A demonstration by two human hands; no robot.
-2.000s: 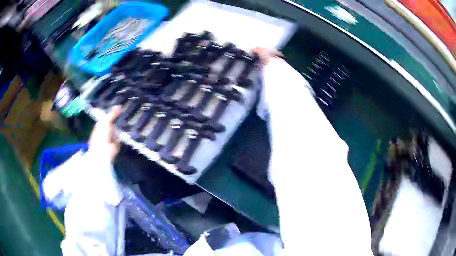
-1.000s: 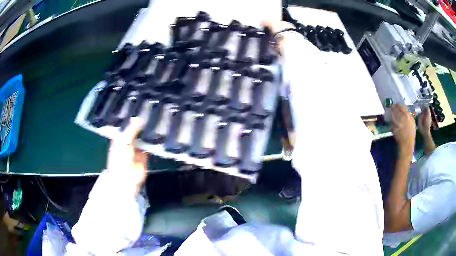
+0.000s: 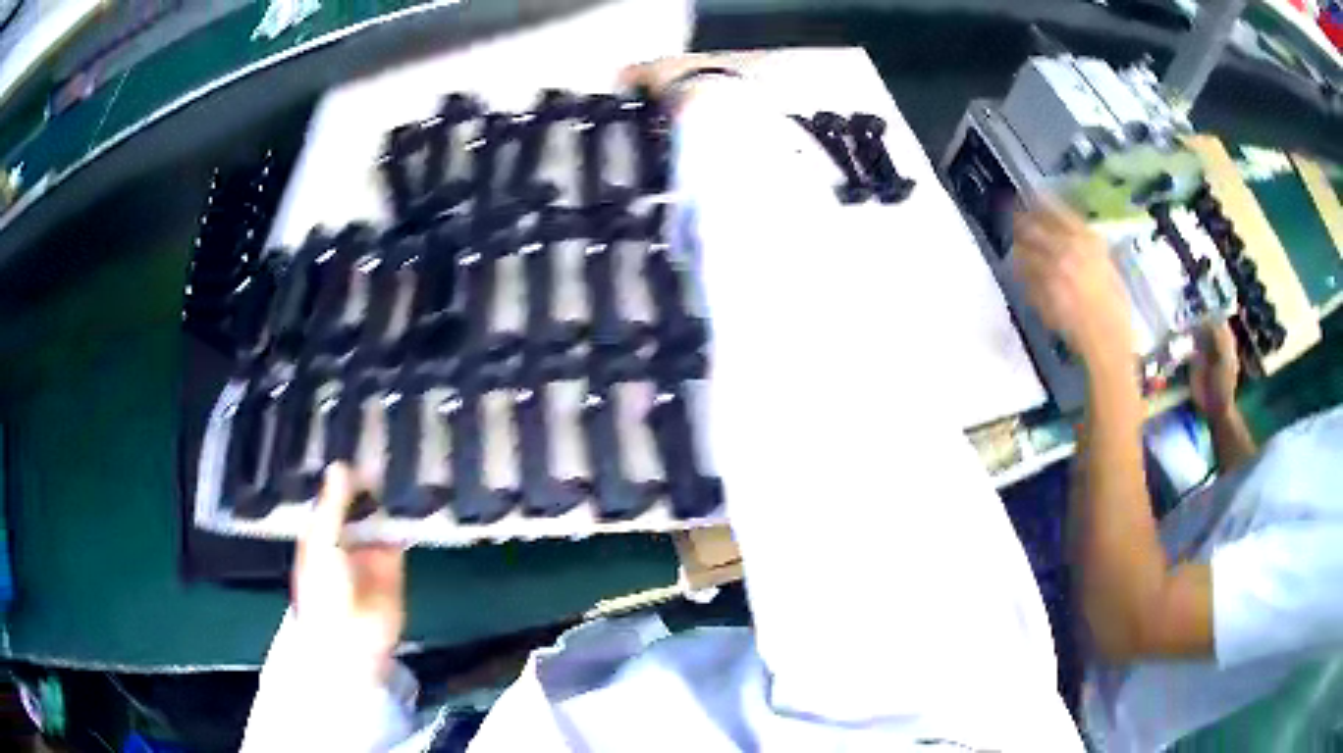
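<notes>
A white sheet carries rows of black handle-like parts, side by side in three rows, with bare white sheet at its upper part. My left hand grips its near edge at the lower left. My right hand is at its far right, mostly hidden by the sleeve; the fingers' hold is blurred. My right sleeve covers the sheet's right edge. The sheet is above the green bench.
Another white sheet lies to the right with a few black parts. A dark mat with slim parts is at left. At right, a person's hands are at a grey-white machine, beside a tan board of black parts.
The view has swung right. The loaded sheet has gone from tilted to nearly level across the view, now over the dark mat beside the other white sheet. The blue basket has left view.
</notes>
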